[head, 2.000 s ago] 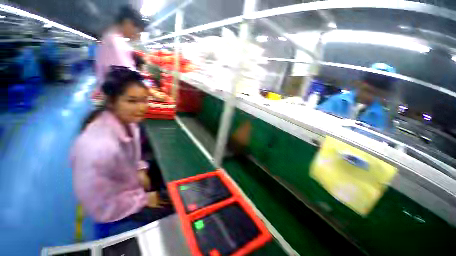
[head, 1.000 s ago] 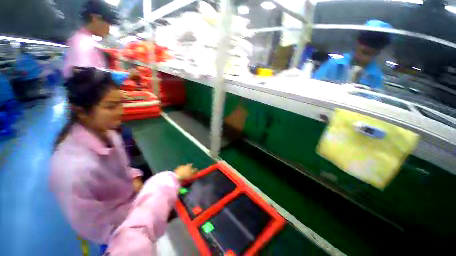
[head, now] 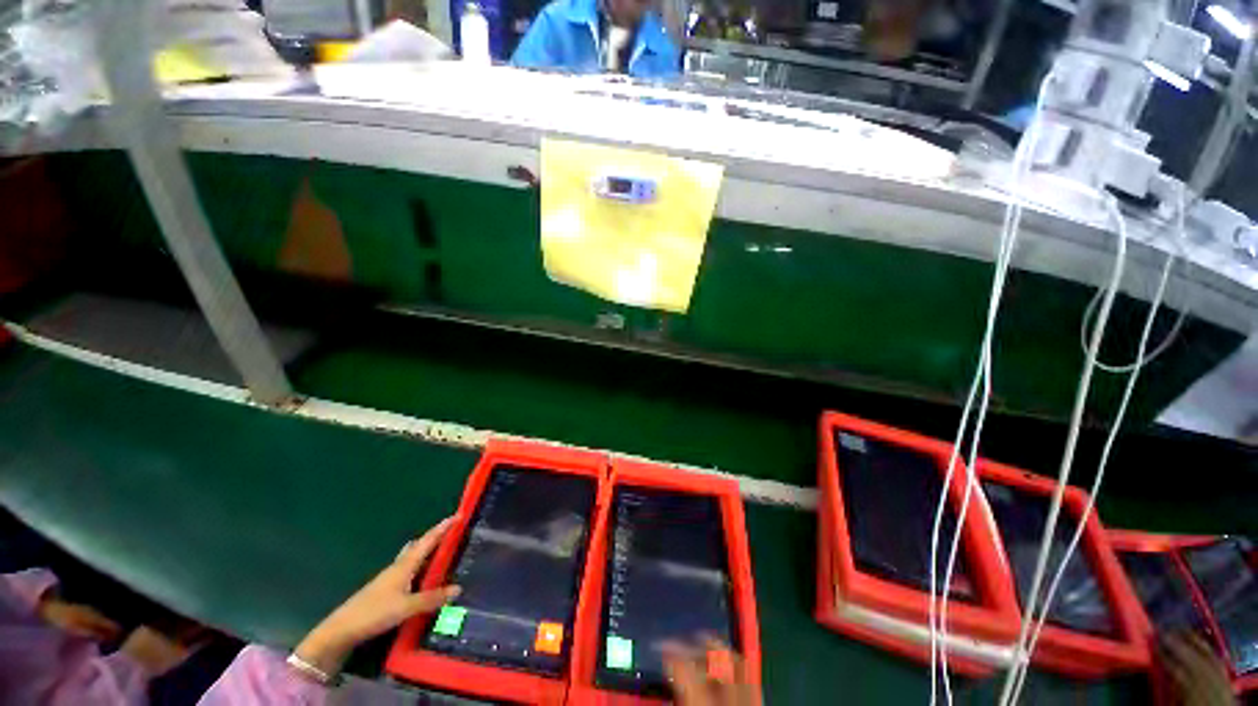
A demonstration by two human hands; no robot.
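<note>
Two red trays stand side by side on the green belt, each with a dark tablet: the left tablet (head: 522,559) and the right tablet (head: 669,579). Both screens show small text, a green square and an orange-red square low down. My left hand (head: 380,600) is at the left tray's outer edge, its fingers apart and its thumb over the rim near the green square. My right hand (head: 711,673), blurred and partly cut off by the bottom edge, is over the right tablet's orange-red square, fingers apart.
More red trays with tablets (head: 904,517) stand to the right, behind hanging white cables (head: 980,372). Another person's hand (head: 1193,669) is at the far right. A pink sleeve (head: 48,634) shows at lower left. A white post (head: 207,262) stands beyond the belt.
The view has swung right and down. The pair of trays now lies in front, with both my hands at it. The neighbour is mostly out of view; cables and more trays have appeared.
</note>
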